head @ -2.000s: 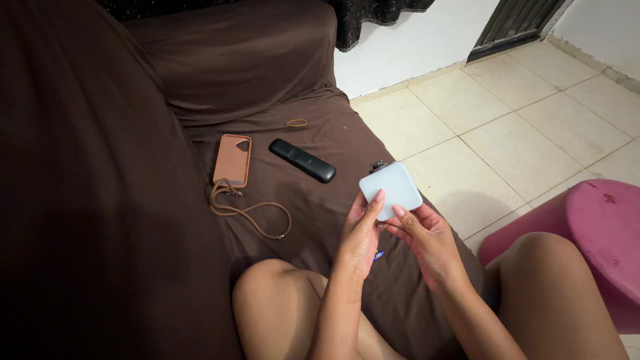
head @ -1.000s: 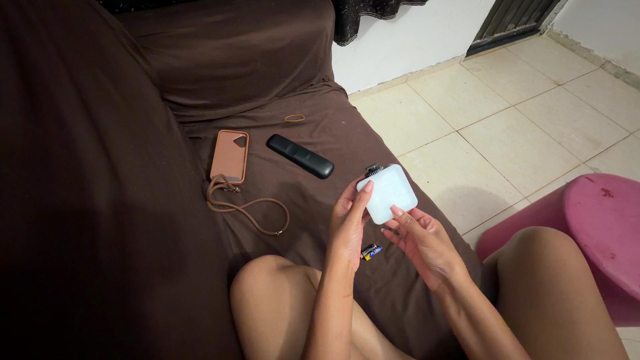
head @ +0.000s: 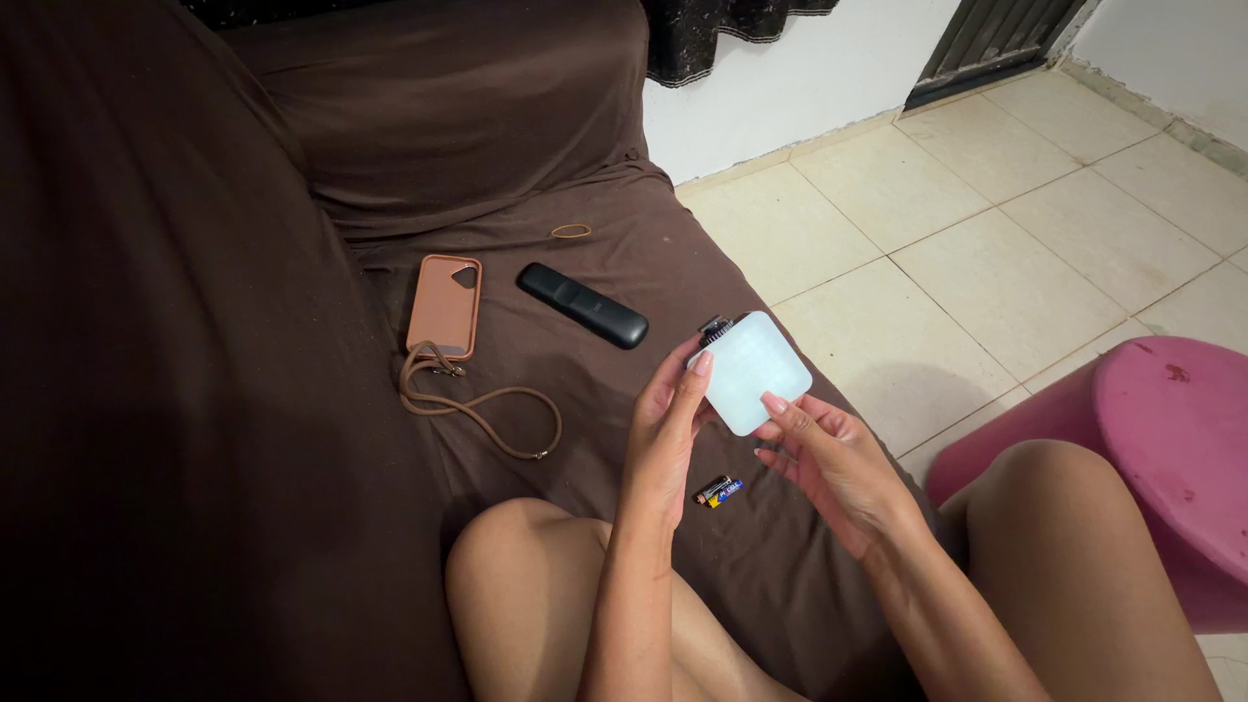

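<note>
Between both hands is a square, pale white-blue panel with rounded corners, perhaps a small light [head: 753,369]. My left hand [head: 673,414] grips its left side, thumb on the face. At the panel's upper left edge a dark ribbed clip [head: 716,330] sticks out. My right hand [head: 829,444] pinches the lower right corner with thumb and fingers. Below the panel, two small cylindrical batteries [head: 719,491] lie side by side on the brown cloth. Further up lies a black remote control [head: 582,305]. The panel's far side is hidden.
A brown cloth covers the sofa [head: 468,88]. On it lie a salmon-coloured phone case [head: 445,304] with a brown cord strap [head: 507,392] and a thin rubber band or loop [head: 571,232]. A pink round stool or tub [head: 1175,429] stands on the tiled floor at the right.
The panel has shifted slightly and its face now shows at a changed tilt. The batteries on the cloth, mostly hidden two seconds ago, are in plain view.
</note>
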